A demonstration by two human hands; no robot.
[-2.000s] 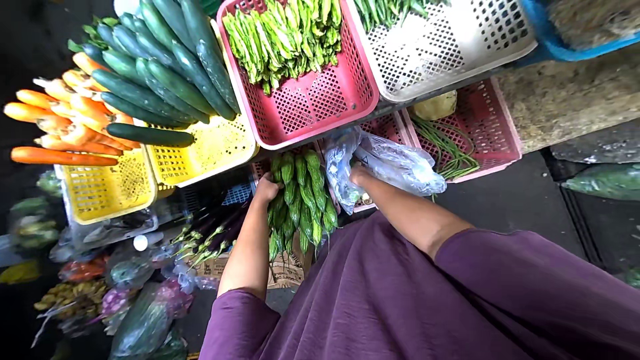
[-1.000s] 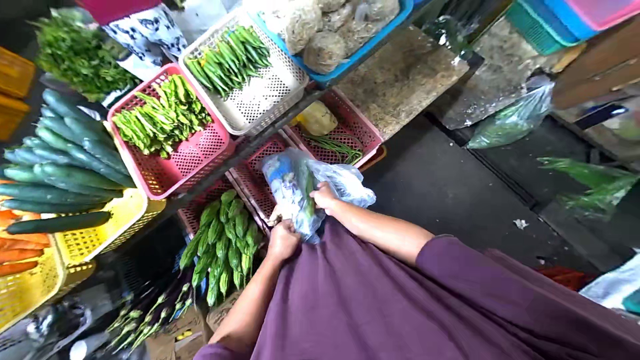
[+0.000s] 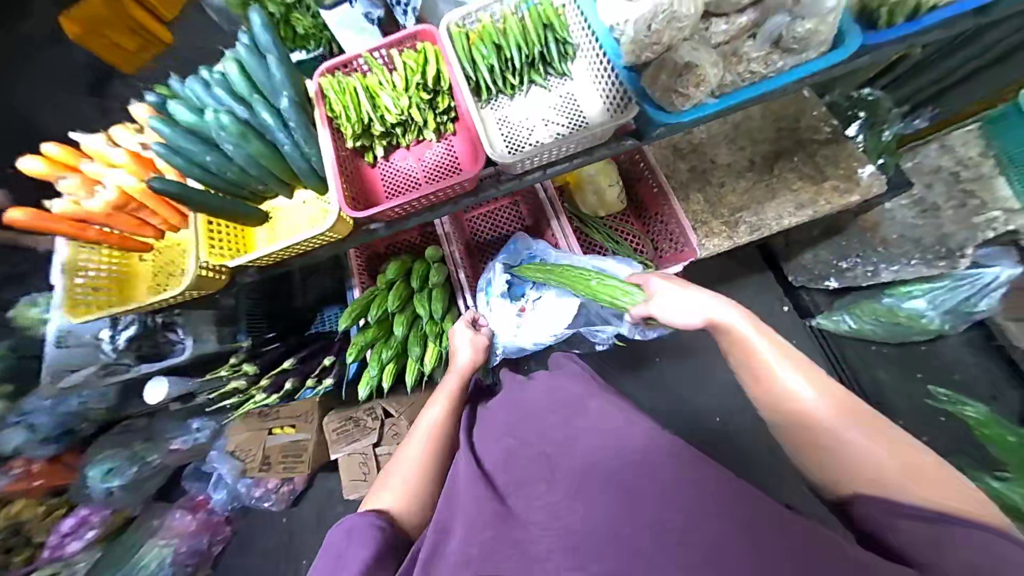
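Note:
My right hand grips one end of a long, ridged green gourd, which lies over the mouth of a clear plastic bag. The bag holds white and blue material that I cannot make out. At the bag's left edge, my left hand is closed on the plastic. Just left of that hand, a pile of ridged green gourds rests in a pink basket. Behind the bag stands a pink basket, and right of it another pink basket with a pale yellow vegetable and long green beans.
On the upper shelf stand yellow baskets with carrots and cucumbers, a pink basket and a white basket with green peppers, and a blue tray of bagged goods. Eggplants and cardboard lie lower left. A bagged green vegetable lies right.
The left hand has left the pile of green gourds and now holds the bag's edge. The right hand has drawn a long gourd up across the bag, where it shows plainly. The view has shifted.

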